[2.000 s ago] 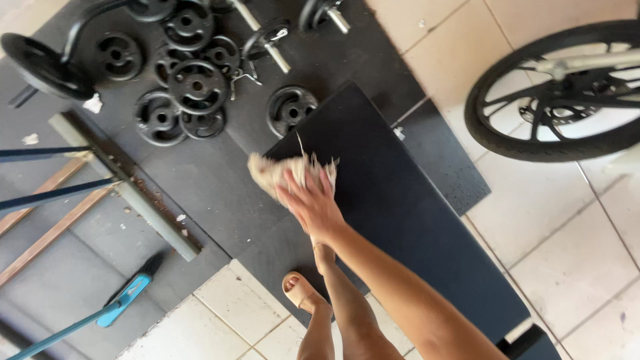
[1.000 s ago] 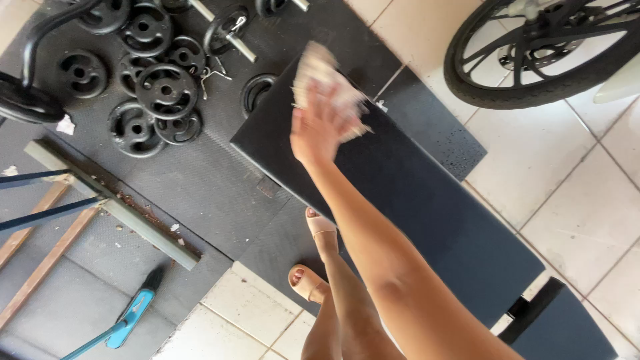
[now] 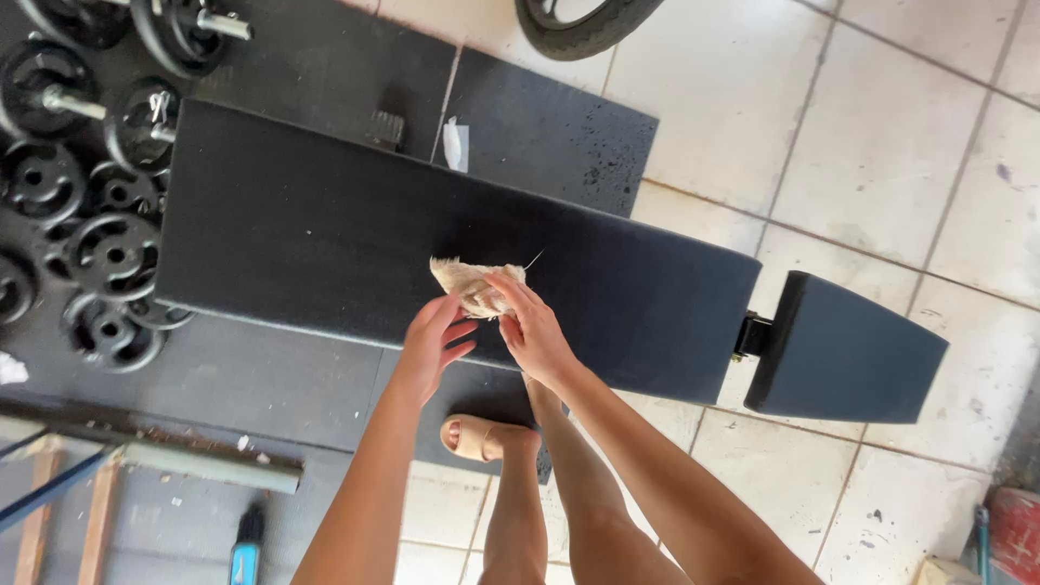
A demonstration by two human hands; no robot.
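A crumpled, frayed beige cloth [image 3: 474,284] is between my two hands, above the long black padded weight bench [image 3: 325,211]. My right hand [image 3: 532,329] grips the cloth from its right side, fingers over it. At the cloth's lower left, my left hand [image 3: 436,337] has its fingers apart, with thumb and forefinger touching or very near the cloth; which of the two cannot be told. The bench's separate tapered pad [image 3: 849,349] lies to the right, joined by a black metal bracket [image 3: 753,334].
Black weight plates [image 3: 114,256] and dumbbells [image 3: 61,97] lie on black mats at the left. A wheel's tyre [image 3: 585,36] shows at the top. A white scrap [image 3: 456,146] lies behind the bench. Lower left are a metal frame [image 3: 211,465] and a blue brush [image 3: 244,561]. My sandalled foot [image 3: 479,439] stands near the bench.
My left hand has come into view beside the cloth. My right hand, earlier spread on the cloth near the bench's end by the plates, is now around the bench's middle with it. The view has turned.
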